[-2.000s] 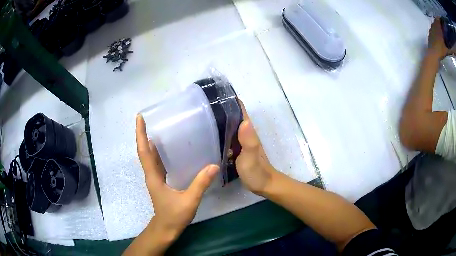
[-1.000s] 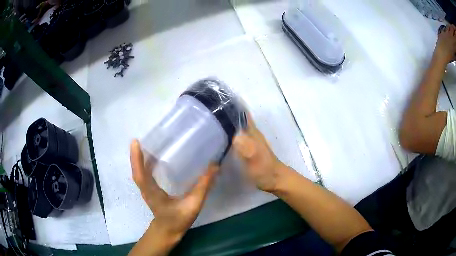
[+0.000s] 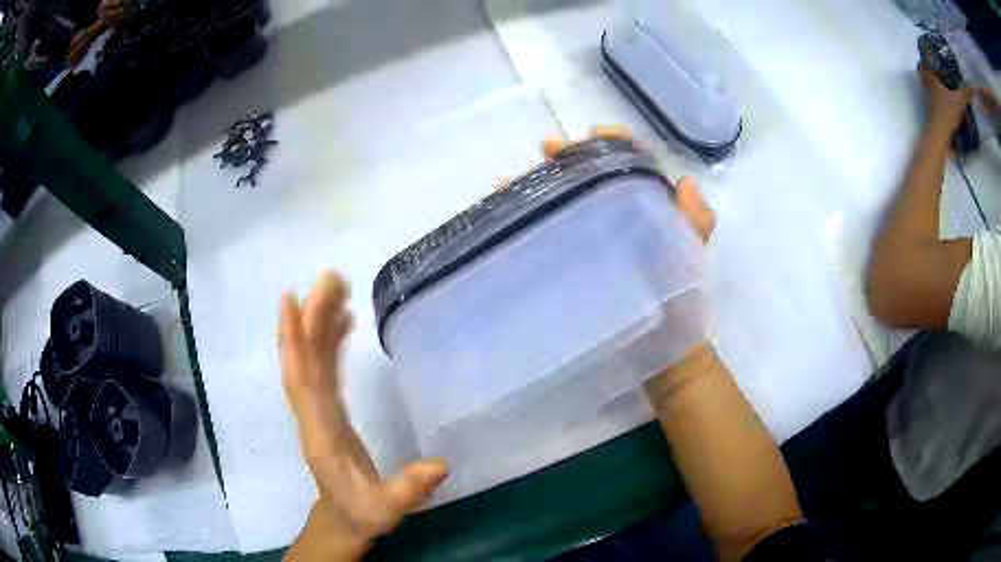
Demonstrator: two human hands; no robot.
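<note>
A frosted translucent tank [image 3: 538,296] joined to a film-wrapped black base [image 3: 494,220] is held up over the bench, its long side facing me, base edge up and away. My right hand [image 3: 694,214] holds it from behind at the right end; fingertips show over the base and most of the hand is hidden. My left hand [image 3: 340,428] is at the left of the unit, fingers spread; it appears free of the unit and is slightly blurred.
Another translucent-topped unit [image 3: 681,93] lies at the back right. Small dark parts [image 3: 247,146] lie at upper left. Black round housings [image 3: 115,384] stand left, beyond a green frame bar [image 3: 99,181]. Another person's arm [image 3: 922,242] reaches in at right, holding a dark piece.
The unit has turned from end-on to its long side facing me and moved right. My right hand has gone behind it. My left hand has let go and opened.
</note>
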